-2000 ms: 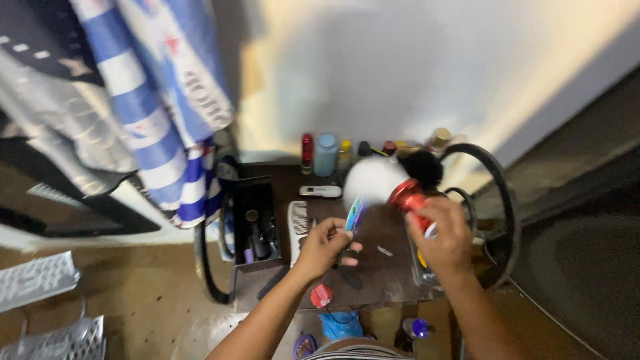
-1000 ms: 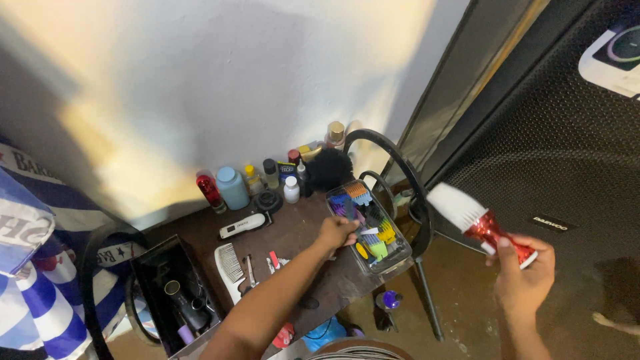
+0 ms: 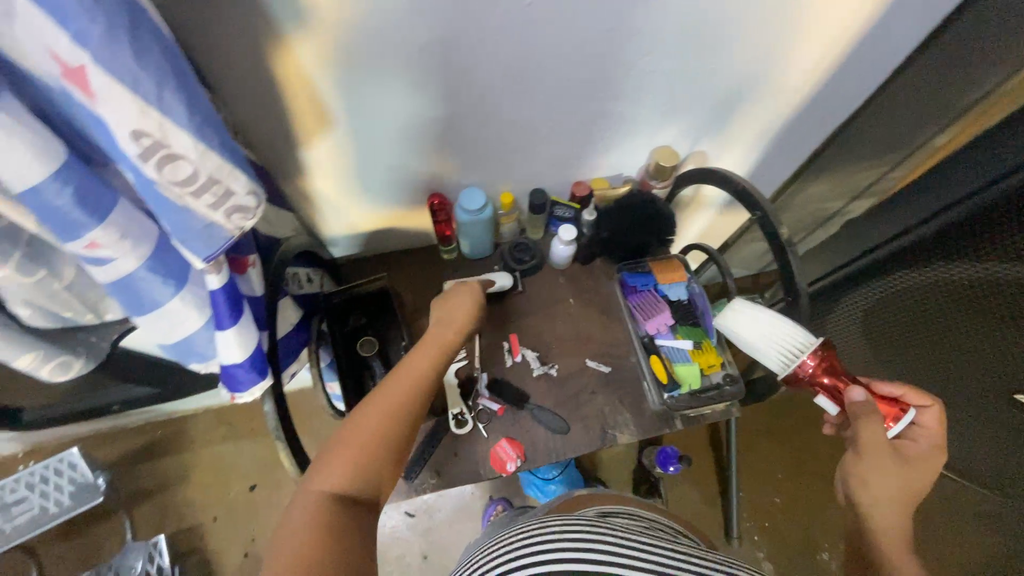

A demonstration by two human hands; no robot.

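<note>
My right hand (image 3: 892, 448) grips the red handle of a neck duster brush (image 3: 768, 340) with white bristles, out to the right of the table. My left hand (image 3: 460, 308) reaches over the table, its fingers at a white hair clipper (image 3: 498, 282); whether they close on it cannot be told. Below that hand lie a pale comb (image 3: 458, 404), scissors (image 3: 482, 416) and a small black brush (image 3: 528, 406). A clear box (image 3: 728, 392) of colourful clipper guards (image 3: 650, 312) stands at the table's right side.
Several bottles, among them a blue one (image 3: 475, 224), line the wall beside a black fluffy thing (image 3: 636, 226). A black box (image 3: 364, 312) stands at the left. A curved black frame (image 3: 780, 232) rises at the right; a striped cloth (image 3: 160, 176) hangs at the left.
My left hand has moved left from the guard box to the clipper. A slim colourful item it held two seconds ago is no longer in it. My right hand still holds the duster.
</note>
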